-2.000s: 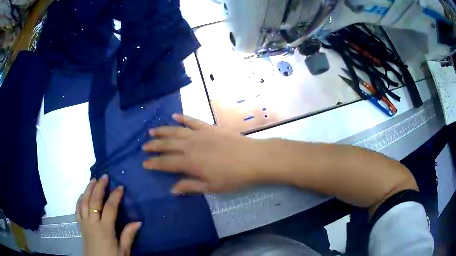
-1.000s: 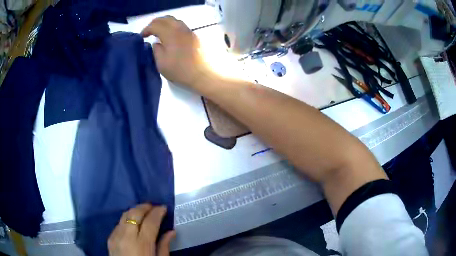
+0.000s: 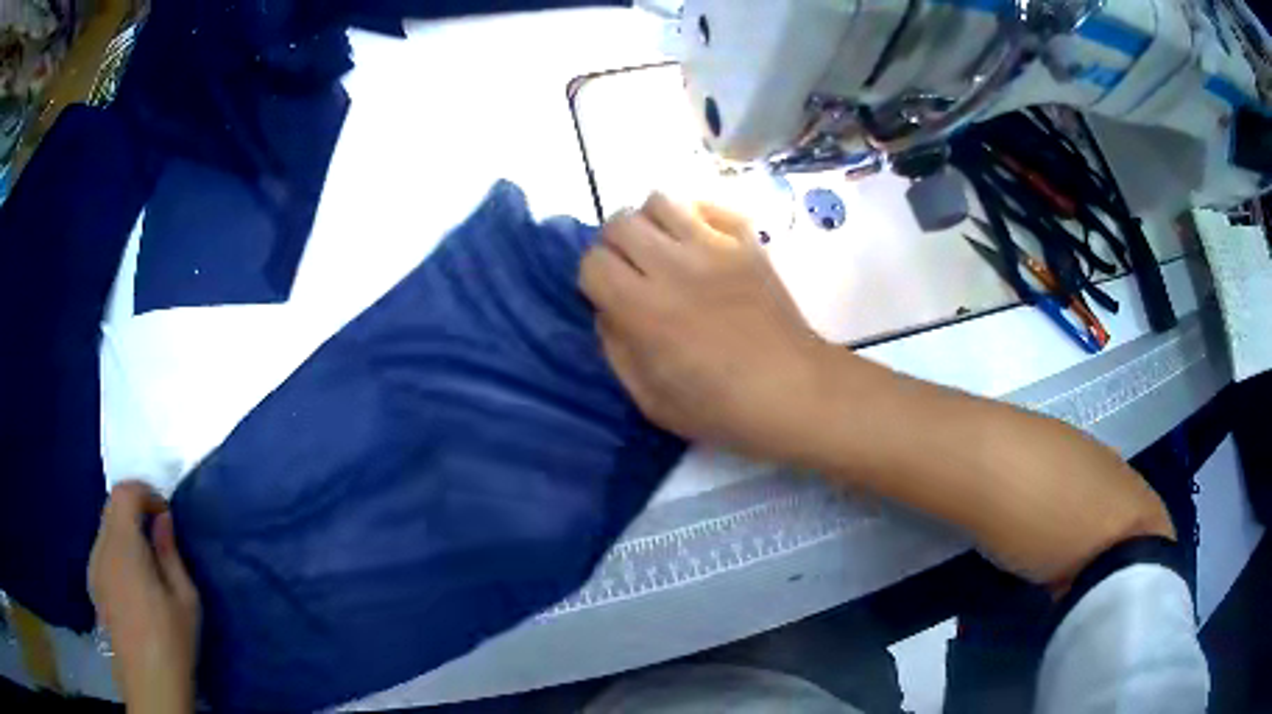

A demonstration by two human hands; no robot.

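Observation:
A navy fabric panel (image 3: 419, 460) lies slanted across the white table, its upper end bunched near the needle plate. My right hand (image 3: 684, 300) grips the panel's upper right end just below and left of the needle area; its fingertips are partly hidden. My left hand (image 3: 147, 586) holds the panel's lower left edge, thumb on the cloth, cut off by the bottom of the picture. The sewing machine head (image 3: 823, 70) stands above right of my right hand.
Dark navy cloth (image 3: 56, 377) lies along the left, with a smaller navy piece (image 3: 230, 223) beside it. Snips (image 3: 1067, 300) and loose black strips (image 3: 1032, 168) lie right of the machine head. A ruler scale (image 3: 725, 537) runs along the front edge. A white sheet (image 3: 1239, 279) is at far right.
The panel has swung from upright to slanted, its upper end moving right toward the needle area with my right hand. My left hand has moved left. The machine bed's left part is uncovered.

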